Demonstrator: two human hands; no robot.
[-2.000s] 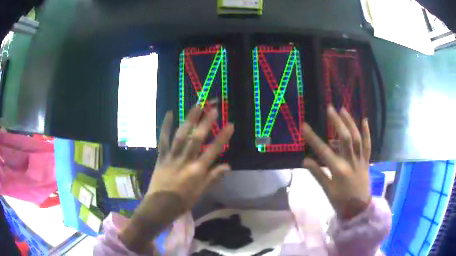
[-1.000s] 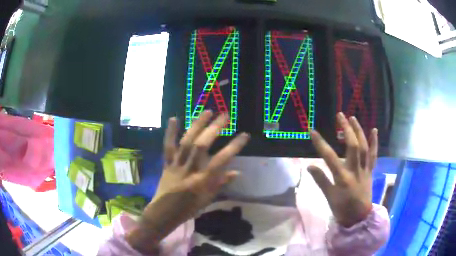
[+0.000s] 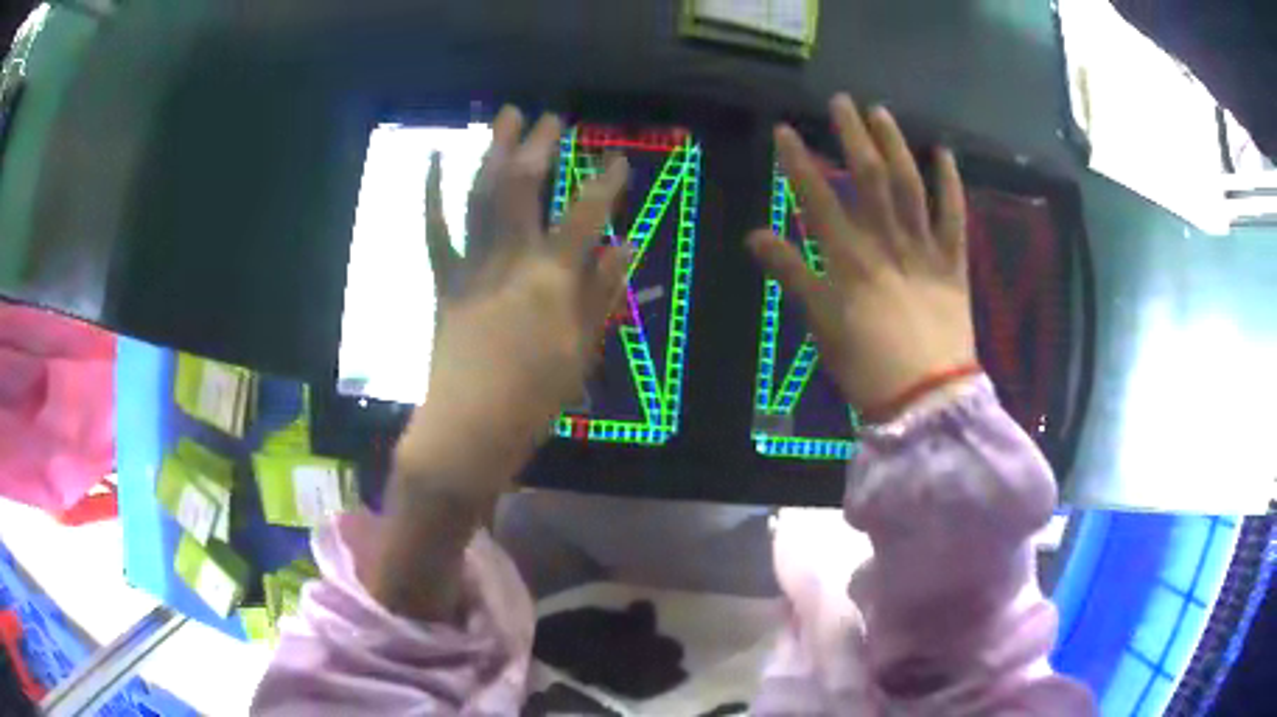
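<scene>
Several smartphones lie side by side on the dark green mat. The leftmost phone (image 3: 389,266) has a white lit screen. The second phone (image 3: 682,294) shows a mostly green and blue test pattern with a red top edge. My left hand (image 3: 525,280) is bare, fingers spread, over the first two phones. My right hand (image 3: 882,266) is bare, fingers spread, over the third phone (image 3: 769,336), covering much of its pattern. The rightmost phone (image 3: 1020,294) shows a dim red pattern. Both hands hold nothing; exact fingertip contact cannot be told.
Green packets (image 3: 301,483) lie in piles on a blue surface at lower left. Another green packet stack (image 3: 752,20) is at the top of the mat. White paper (image 3: 1141,105) is at upper right. A pink heap (image 3: 53,420) is at left, a blue crate (image 3: 1148,602) at lower right.
Both hands have moved up over the screens. The second phone's second diagonal has turned largely green, and its bottom edge is mostly green. The view has shifted, showing the phones lower.
</scene>
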